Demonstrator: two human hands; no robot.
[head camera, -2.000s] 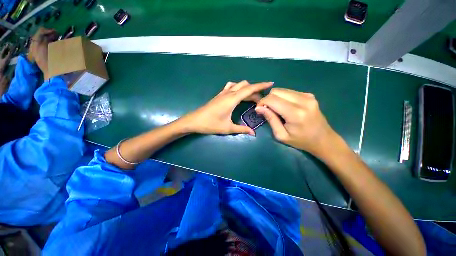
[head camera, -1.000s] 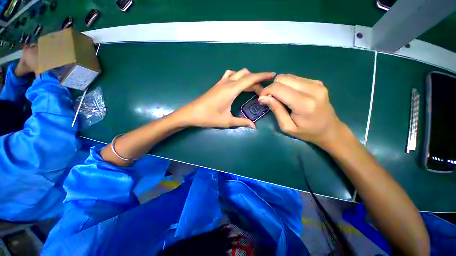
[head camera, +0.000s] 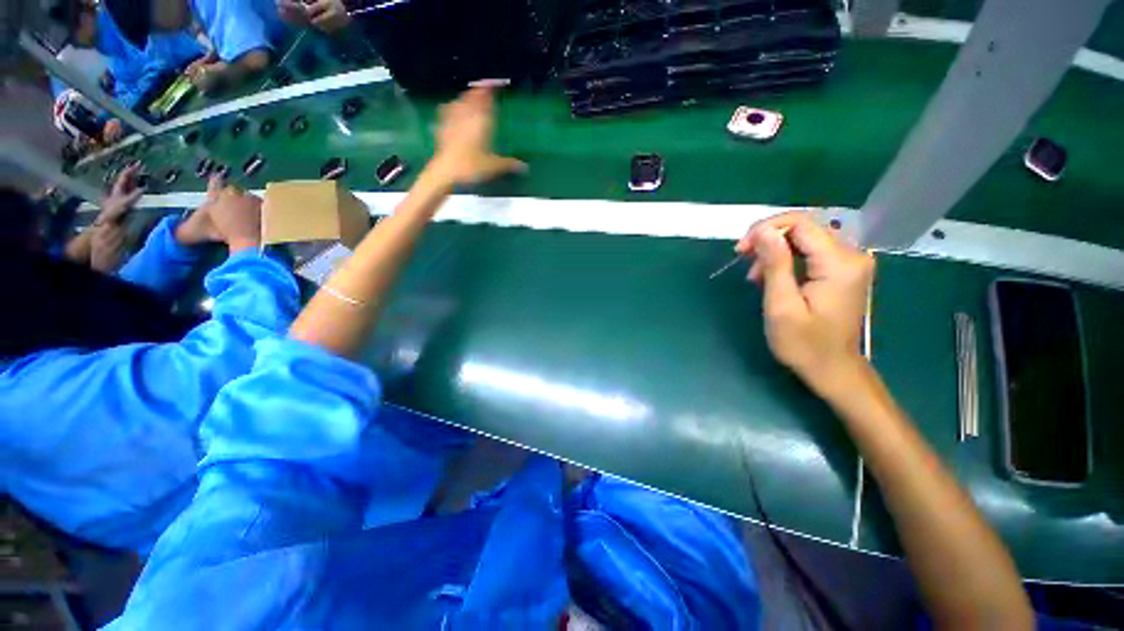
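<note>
My left hand (head camera: 468, 138) reaches over the white rail above the belt, thumb spread from the fingers; a small pale edge shows at its fingertips, too blurred to name. My right hand (head camera: 807, 290) is above the green mat, pinching a fine pointed tool (head camera: 727, 266) that points down-left. A dark smartwatch body (head camera: 645, 171) lies on the belt right of my left hand. A watch body with a bright rim (head camera: 754, 122) lies farther back, and another dark one (head camera: 1045, 158) is at the right.
Black stacked trays (head camera: 703, 56) stand across the belt (head camera: 555, 160). A grey post (head camera: 974, 123) rises from the white rail (head camera: 579, 215). A phone (head camera: 1042, 382) and thin sticks (head camera: 968, 376) lie right. A carton (head camera: 302, 213) and people in blue sleeves are left.
My left hand has left the watch body over the mat and moved forward-left across the rail. My right hand has moved apart, tool now visible. The view has tilted up, showing more belt and trays.
</note>
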